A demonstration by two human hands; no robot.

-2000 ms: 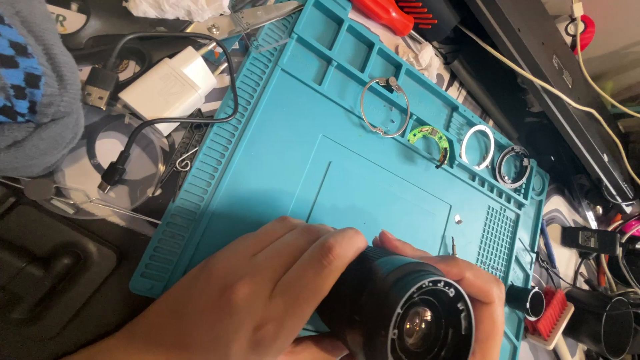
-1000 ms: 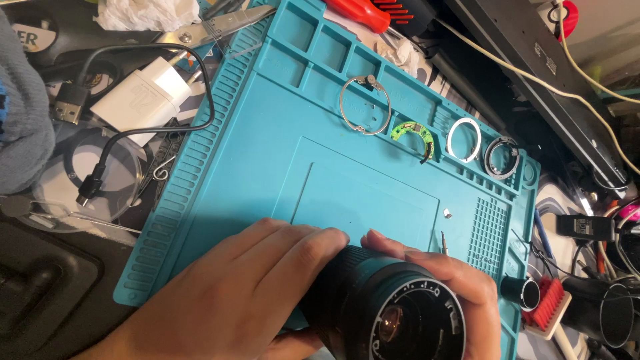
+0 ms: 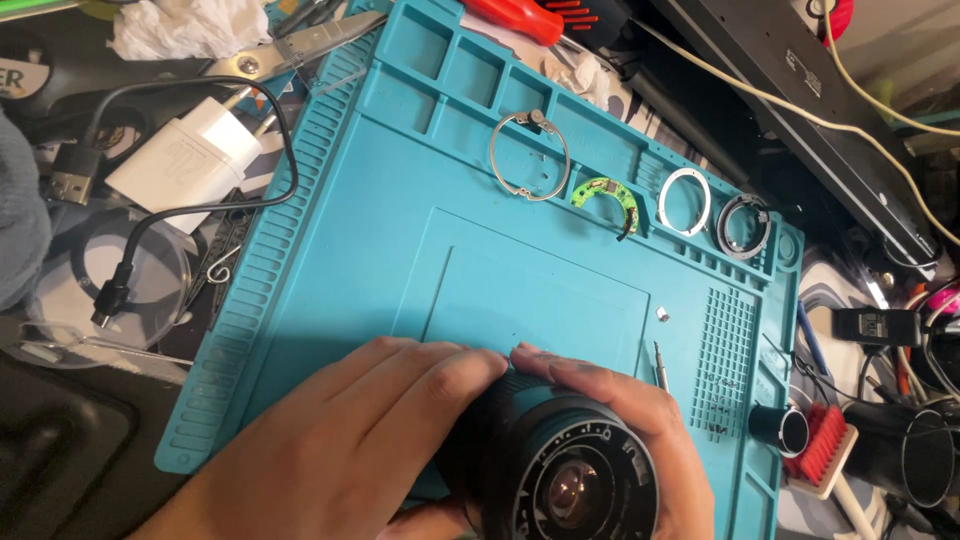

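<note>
A black camera lens (image 3: 547, 465) is gripped by both hands at the bottom centre, its glass facing up toward the camera. My left hand (image 3: 337, 435) wraps the barrel from the left, and my right hand (image 3: 637, 412) holds its right side. Beneath lies a teal silicone repair mat (image 3: 360, 247). Along its upper compartments sit a thin metal ring (image 3: 493, 154), a curved green circuit board (image 3: 609, 190), a white ring (image 3: 705, 201) and a black lens mount ring (image 3: 724, 225). A screwdriver tip (image 3: 660, 367) and a small metal piece (image 3: 661, 313) rest right of the hands.
Left of the mat are a white charger (image 3: 184, 161) with a black USB cable (image 3: 292, 165), scissors (image 3: 315, 45) and a clear round case (image 3: 165, 300). A red-handled screwdriver (image 3: 517, 19) lies behind. A red-bristled brush (image 3: 821, 450) and black cylinders (image 3: 885, 446) stand at the right.
Both hands stay closed around the lens throughout. The parts on the mat have kept their places relative to it. The view has shifted somewhat.
</note>
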